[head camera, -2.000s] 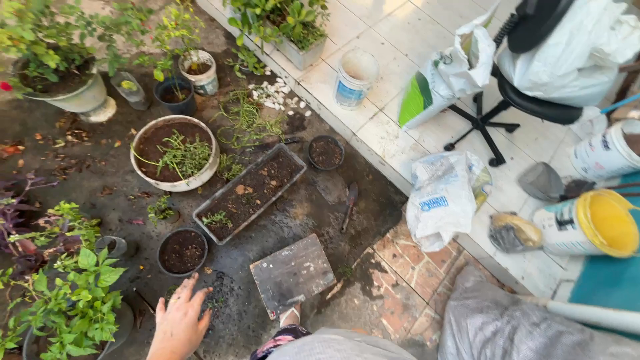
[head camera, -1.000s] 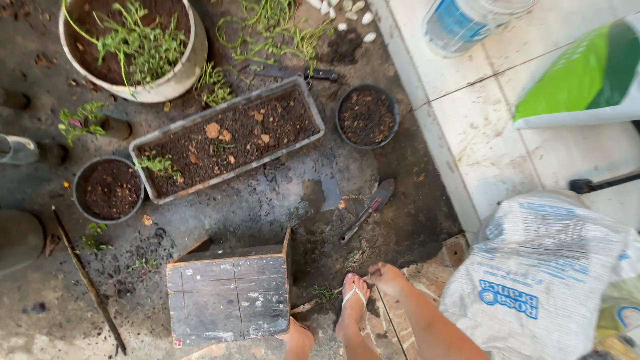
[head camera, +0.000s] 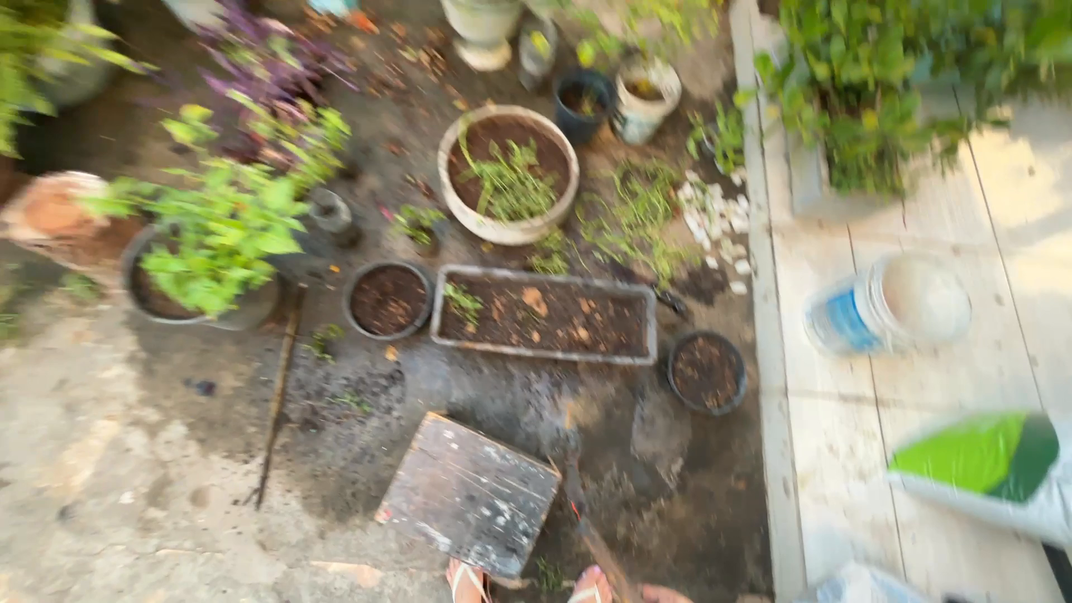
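Observation:
My right hand (head camera: 663, 594) shows only in part at the bottom edge, with its fingers around the handle end of a long, blurred hand tool that looks like the garden trowel (head camera: 596, 540). The tool points up and left, its dark end beside the paint-marked wooden stool (head camera: 469, 494). My left hand is out of view. Beyond the stool lies a rectangular planter (head camera: 544, 316) of dark soil with a small green plant at its left end. Round soil-filled pots stand at its left (head camera: 389, 300) and right (head camera: 707, 372).
A wide round planter (head camera: 508, 174) holds cut greenery. White stones (head camera: 712, 209) lie by the raised tile edge (head camera: 775, 377). A stick (head camera: 279, 398) lies at left near a leafy potted plant (head camera: 222, 234). On the tiles are a white bucket (head camera: 888, 303) and a green-and-white bag (head camera: 988, 469).
The trowel lay on the dark ground one second ago; now it is at my right hand and points another way. The view has swung and widened.

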